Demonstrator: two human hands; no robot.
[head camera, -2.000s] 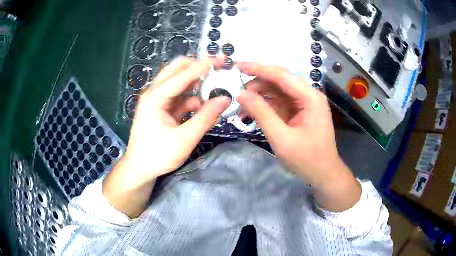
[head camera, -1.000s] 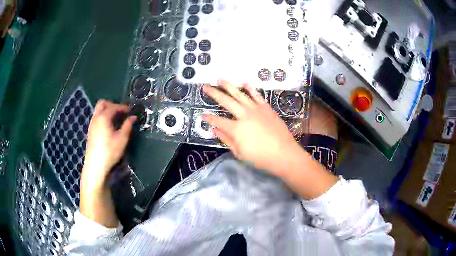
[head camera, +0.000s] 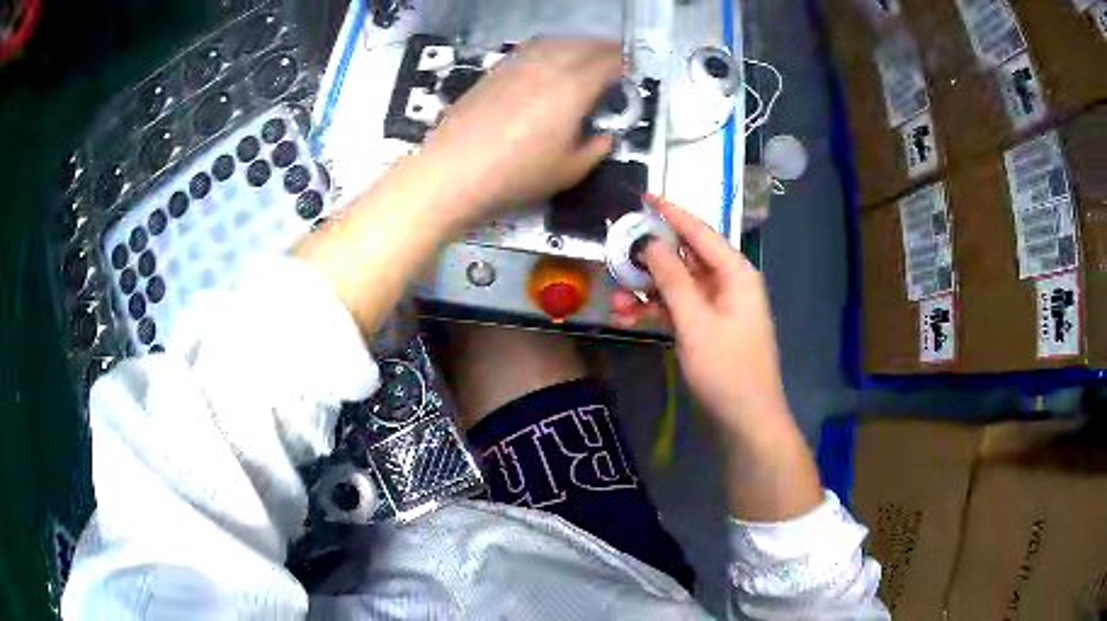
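Observation:
My left hand (head camera: 522, 127) reaches over the machine top. Its thumb and fingers close around a white round housing (head camera: 618, 107) at a black nest; the exact contact is blurred. My right hand (head camera: 716, 309) holds another white round housing (head camera: 629, 257) with a dark centre, above the machine's front edge and right of a black pad (head camera: 597, 200). The white-grey machine (head camera: 455, 269) has a red-orange knob (head camera: 560, 291) on its front.
A white label sheet (head camera: 225, 243) with black dots lies on a clear blister tray (head camera: 261, 73) at left. Another white housing (head camera: 348, 495) sits in the tray's near part. A round white part (head camera: 713, 69) lies at the machine's right. Brown cartons (head camera: 971, 134) are stacked far right.
The view has turned right towards the machine. Both hands have left the tray and are at the machine. The right hand, earlier over the tray, now holds a housing.

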